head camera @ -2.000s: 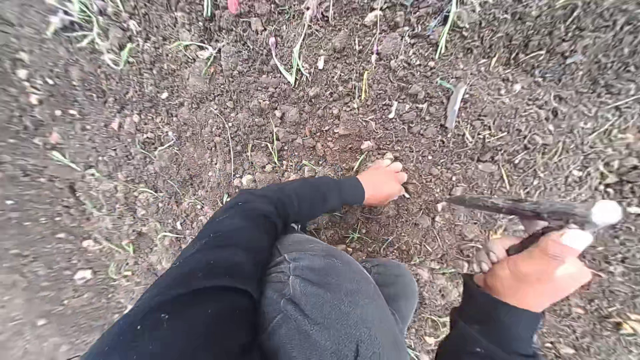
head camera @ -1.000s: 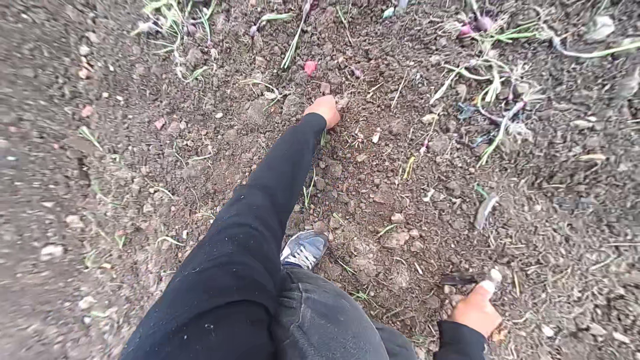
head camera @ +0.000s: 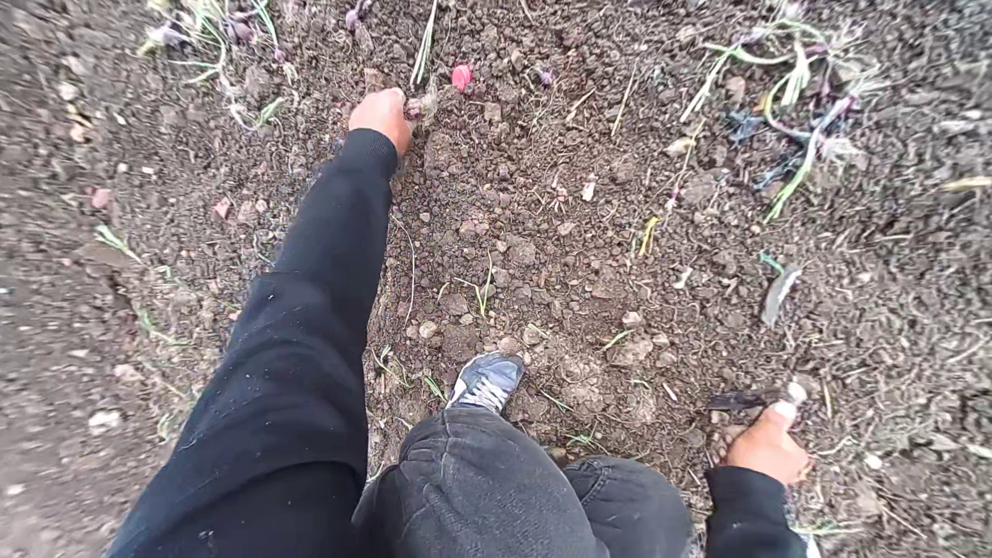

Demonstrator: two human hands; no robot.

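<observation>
My left hand (head camera: pixel 381 118) reaches out to the soil at the upper left, fingers curled downward. A small purplish, onion-like bulb (head camera: pixel 415 108) lies at its fingertips; whether the hand grips it is hard to tell. A red round object (head camera: pixel 462 77) rests on the soil just right of it. At the lower right, my right hand (head camera: pixel 767 446) is closed around a hand tool, whose dark blade (head camera: pixel 738 400) points left and whose pale knob-like end shows by the thumb. Most of the tool is hidden by the hand.
Loose stony soil (head camera: pixel 542 256) surrounds both hands. Pulled onion plants (head camera: pixel 814 139) lie at the upper right, and more onions (head camera: pixel 236 31) at the upper left. A grey flat fragment (head camera: pixel 779 296) lies above my right hand. My shoe (head camera: pixel 488 381) stands on the soil, near my knees.
My left hand has moved farther forward and to the left across the soil. The right hand has lowered the tool, which was plainly raised two seconds ago. The view has shifted forward.
</observation>
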